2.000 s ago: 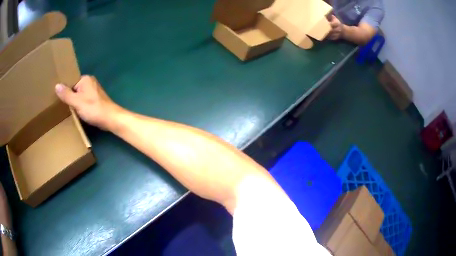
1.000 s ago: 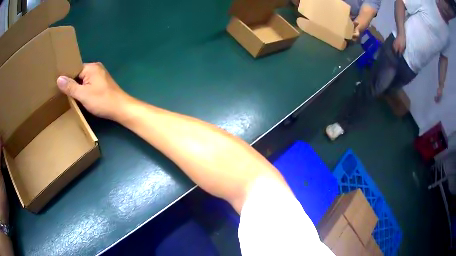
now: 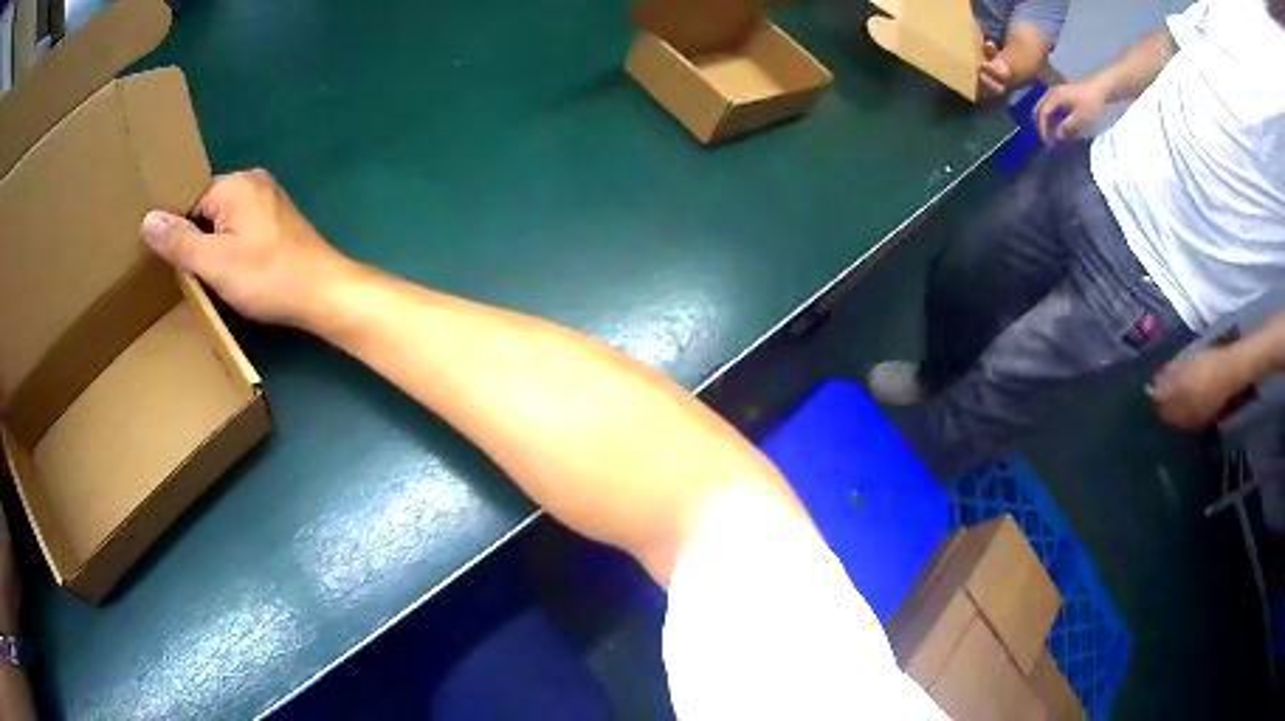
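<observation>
A brown mailer box (image 3: 141, 409) sits open on the dark green table at the left, cut off by the picture's left edge. Its lid (image 3: 71, 226) stands upright, with a side flap at its right end and the long rounded tuck flap (image 3: 85, 71) at its top. My right hand (image 3: 247, 251) pinches the box's back right corner, thumb inside, where lid and side wall meet. Of my left arm only a strip with a metal watch (image 3: 11, 649) shows at the left edge. My left hand itself is not visible.
Another open box (image 3: 730, 88) stands at the table's far side. A seated person's hand (image 3: 995, 71) holds a cardboard piece (image 3: 933, 40). A person in a white shirt (image 3: 1198, 155) is beside the table. Blue stool (image 3: 860, 486), blue crate (image 3: 1106, 620) and brown boxes (image 3: 986, 606) are on the floor.
The person in the white shirt has come closer to the table from the right. My right hand keeps its grip on the box corner. The far person's cardboard has shifted right.
</observation>
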